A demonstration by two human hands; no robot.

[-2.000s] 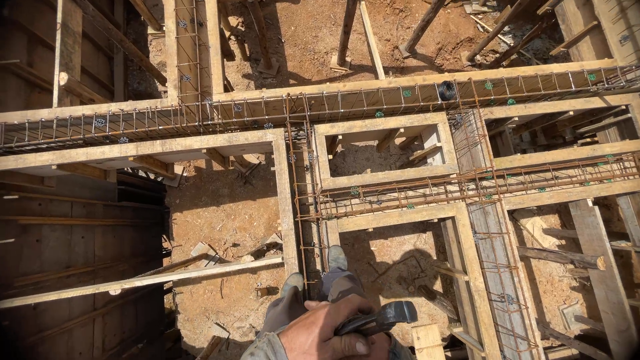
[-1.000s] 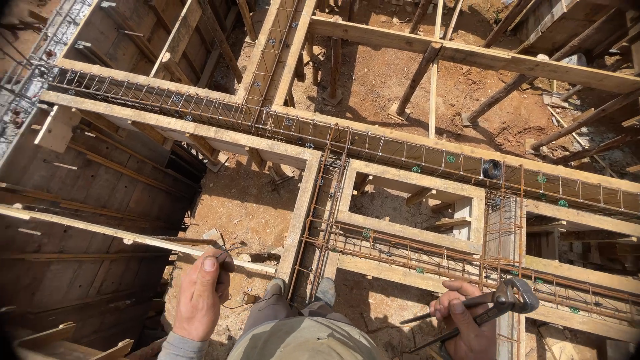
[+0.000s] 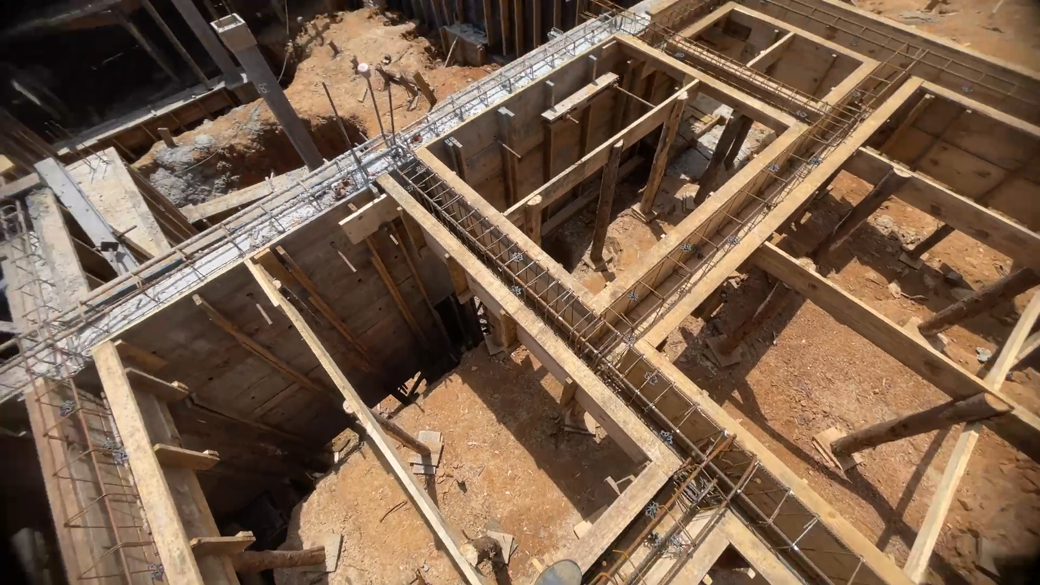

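Neither my left hand nor my right hand shows in the head view now. A rebar cage (image 3: 520, 268) lies inside a wooden beam form, running from the upper left to the lower right. Another rebar cage (image 3: 735, 236) branches off toward the upper right. At the bottom, where the cages cross, rebar (image 3: 691, 487) is bunched closely. The toe of a shoe (image 3: 559, 573) shows at the bottom edge, beside the form's plank.
Deep openings between the forms drop to orange soil (image 3: 455, 422). A narrow timber (image 3: 374, 431) spans the left opening. Round wooden props (image 3: 918, 422) stand at the right. A concrete-topped wall with rebar (image 3: 236, 248) crosses the upper left. A metal post (image 3: 276, 97) rises behind it.
Both hands, which showed one second ago with pincers in the right one, are out of view. The view has swung left and up.
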